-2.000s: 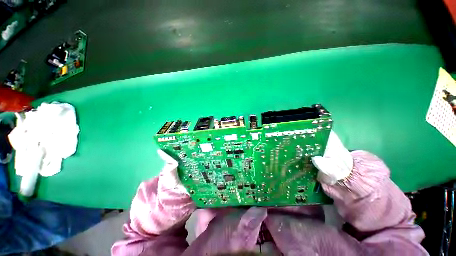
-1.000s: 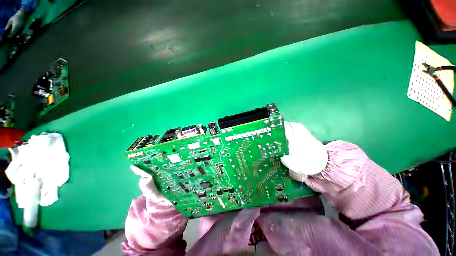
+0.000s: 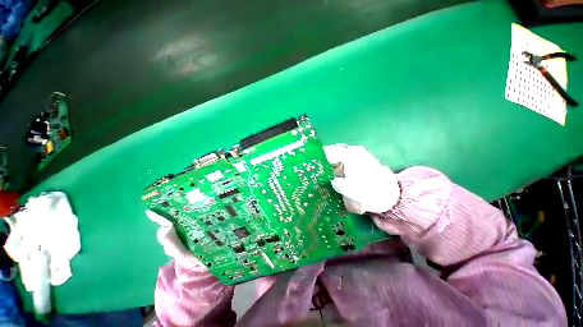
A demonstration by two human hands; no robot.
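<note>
A green circuit board (image 3: 256, 204) is held up over the bench's front edge, its flat side with small chips and silvery dots facing me. A black connector block and metal ports run along its far edge. My left hand (image 3: 167, 237), in a white glove, grips the board's left edge, its fingers partly hidden behind it. My right hand (image 3: 365, 179), also in a white glove, grips the right edge with the thumb on the face and the other fingers hidden or folded.
Side cutters (image 3: 541, 64) lie on a dotted sheet (image 3: 534, 96) at far right. A white cloth heap (image 3: 45, 236) is on the bench's left. The dark conveyor (image 3: 211, 48) carries another board (image 3: 56, 133). Wire shelving (image 3: 566, 211) stands at lower right.
The board has moved left in view and is tilted more, its right end higher, its face turned more towards me. Both hands have kept hold. The cutters show more fully as the view shifted.
</note>
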